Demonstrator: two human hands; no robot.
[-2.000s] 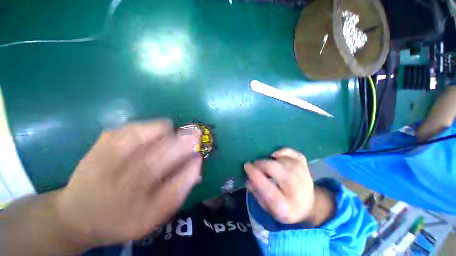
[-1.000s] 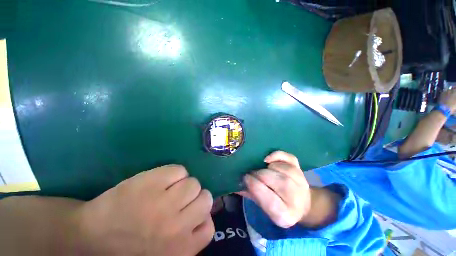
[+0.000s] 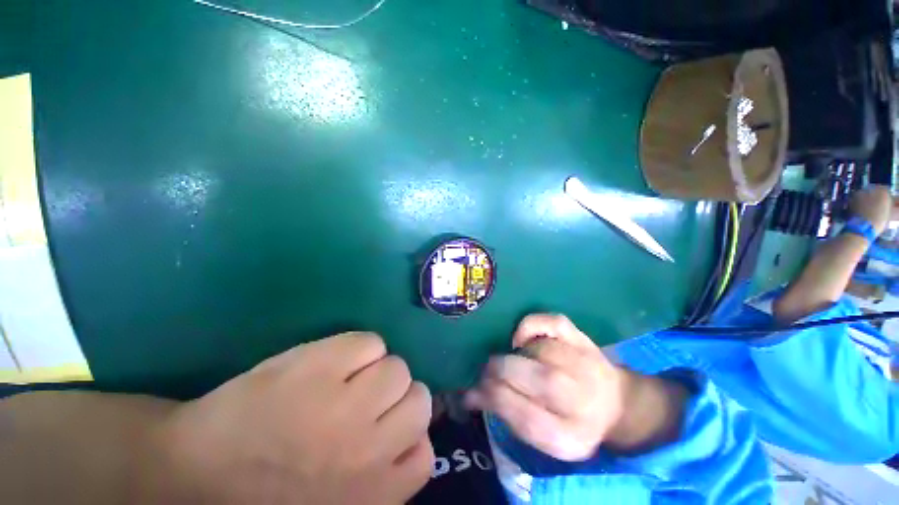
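A small round dark watch case assembly (image 3: 430, 284) lies open side up on the green bench, touched by neither hand. A silver-white block and gold-yellow parts show inside it. My left hand (image 3: 320, 419) rests at the bench's near edge, below and left of the case, with its fingers curled in; its palm side is hidden. My right hand (image 3: 552, 390) is just below and right of the case, fingers bent together and slightly blurred; I cannot tell if it holds something small. Whitish tweezers (image 3: 619, 220) lie on the bench up and right of the case.
A brown round tub (image 3: 685, 128) with silvery-white bits stands at the upper right. Black and yellow-green cables (image 3: 731, 247) run beside it. A white paper sheet (image 3: 34, 286) lies at the left. Solder wire (image 3: 296, 22) crosses the top. Another person's blue sleeve (image 3: 779, 360) is at right.
My left hand has withdrawn from over the case to the bench's near edge, uncovering the case. My right hand stays near the edge, its fingers shifting slightly. The view has shifted.
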